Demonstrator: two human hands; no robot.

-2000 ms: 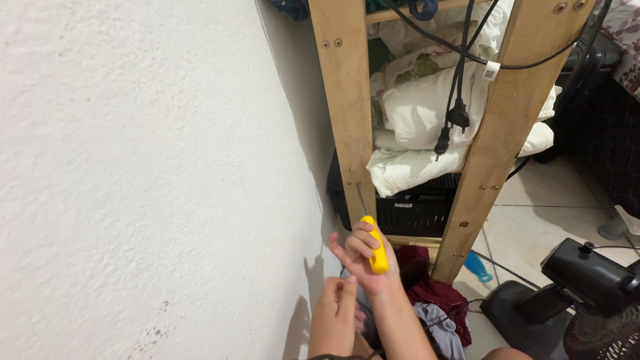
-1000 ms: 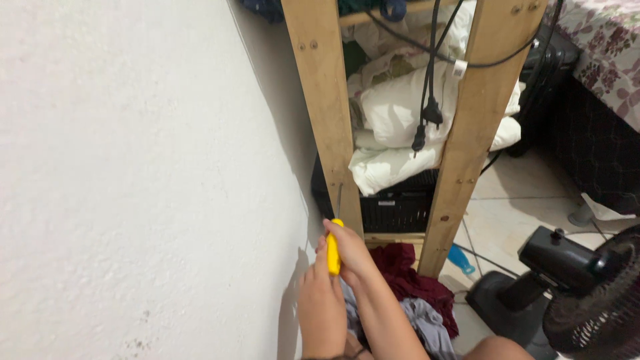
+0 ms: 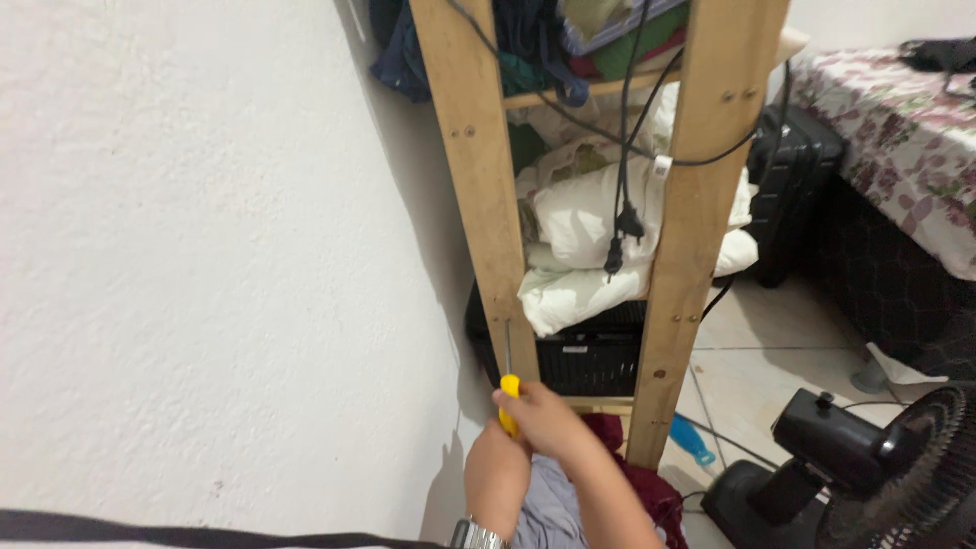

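Observation:
My right hand [image 3: 543, 419] is closed around the yellow handle of a screwdriver [image 3: 509, 396], whose metal shaft points up to a screw on the left upright of a wooden shelf [image 3: 488, 229]. Just below, my left hand [image 3: 497, 465], with a metal watch at the wrist, is against the bottom end of the handle; its fingers are mostly hidden. More screw heads show higher on the same upright and on the right upright [image 3: 698, 198].
White bedding [image 3: 587, 221] and dark cables with plugs [image 3: 627, 221] fill the shelf front. A white wall [image 3: 229, 267] stands close at left. At right are a black fan [image 3: 831, 442], a black suitcase [image 3: 801, 160], a bed [image 3: 915, 175] and a blue object [image 3: 690, 440]. Clothes [image 3: 553, 496] lie below.
Two seconds ago my left hand was apart from the screwdriver and my right fingers were loosely spread; now both hands are at the handle. The view has shifted.

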